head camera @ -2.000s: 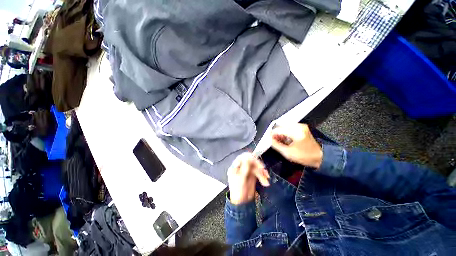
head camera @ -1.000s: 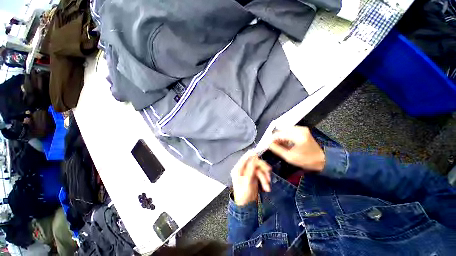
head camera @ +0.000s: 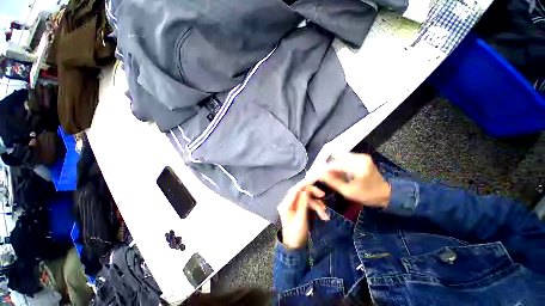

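A grey garment [head camera: 251,143] with white-striped trim lies on the white table, its rounded grey flap near the table's front edge. My left hand [head camera: 297,214] and my right hand [head camera: 360,179] are close together at that edge, over my denim-clad front. The fingers of my right hand are bent and pinched together. Some fingers of my left hand are bent and partly apart. Both hands are blurred. Whether a needle, thread or small tool is between the fingers cannot be seen.
A black phone [head camera: 175,192], a cluster of small dark pieces [head camera: 175,240] and a squarish clear-and-dark item [head camera: 198,269] lie on the white table [head camera: 134,197]. A checked swatch [head camera: 447,27] is at the far end, beside a blue bin [head camera: 493,89]. Dark clothing piles stand left.
My hands have shifted slightly, with small changes in finger pose, and stay close together at the table edge. The garment, phone and small pieces lie as before.
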